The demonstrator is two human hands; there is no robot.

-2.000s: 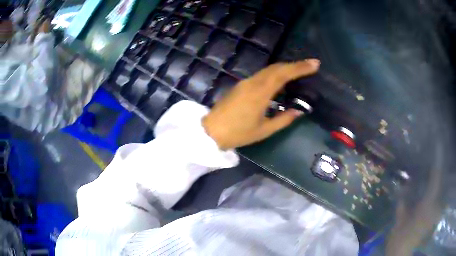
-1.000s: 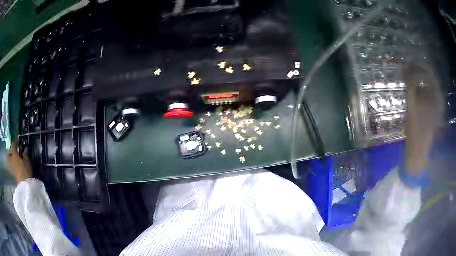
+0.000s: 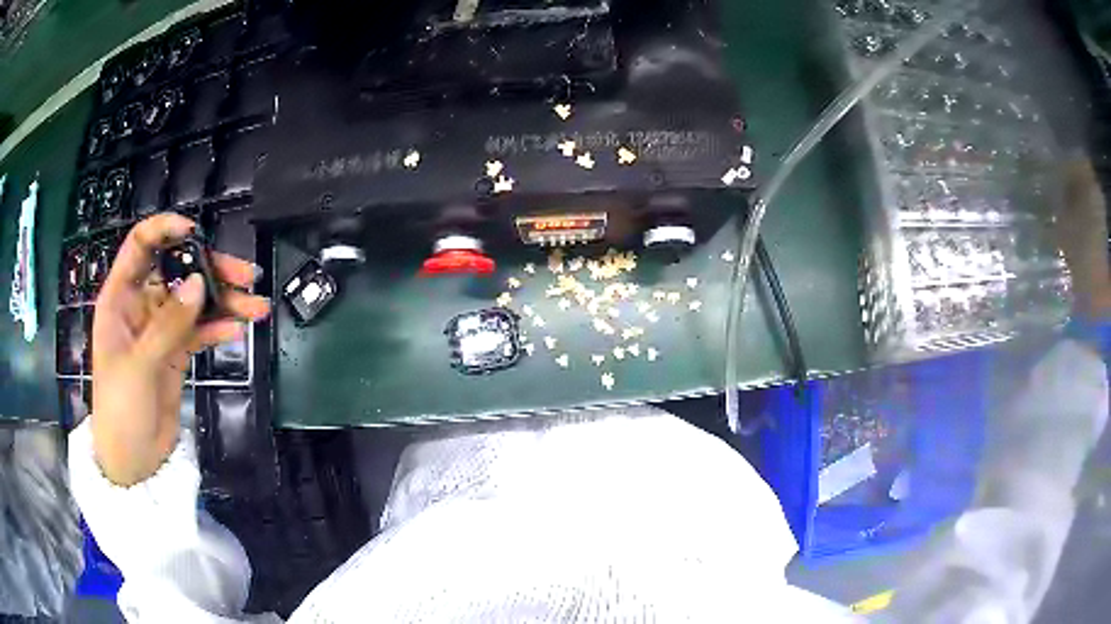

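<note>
My left hand (image 3: 152,347) holds a small black housing (image 3: 186,262) between thumb and fingers, above the black compartment tray (image 3: 232,421). My right hand (image 3: 1084,219) is blurred and partly cut off at the right edge, beside the clear blister tray (image 3: 956,268); its fingers and anything in them cannot be made out. One square black housing with shiny parts (image 3: 483,340) lies on the green mat. A second, tilted housing (image 3: 311,293) lies left of it, near the compartment tray. Many small cream pieces (image 3: 591,293) are scattered on the mat.
The black fixture (image 3: 402,122) spans the back, with a red knob (image 3: 459,257), silver-white buttons at both ends and a lit display (image 3: 562,227). Several cream pieces lie on it. A clear hose (image 3: 761,207) curves down on its right. A blue bin (image 3: 798,475) is below the bench edge.
My left hand has come from the far left edge to over the compartment tray and now holds a housing. My right hand has moved right, towards the picture's edge.
</note>
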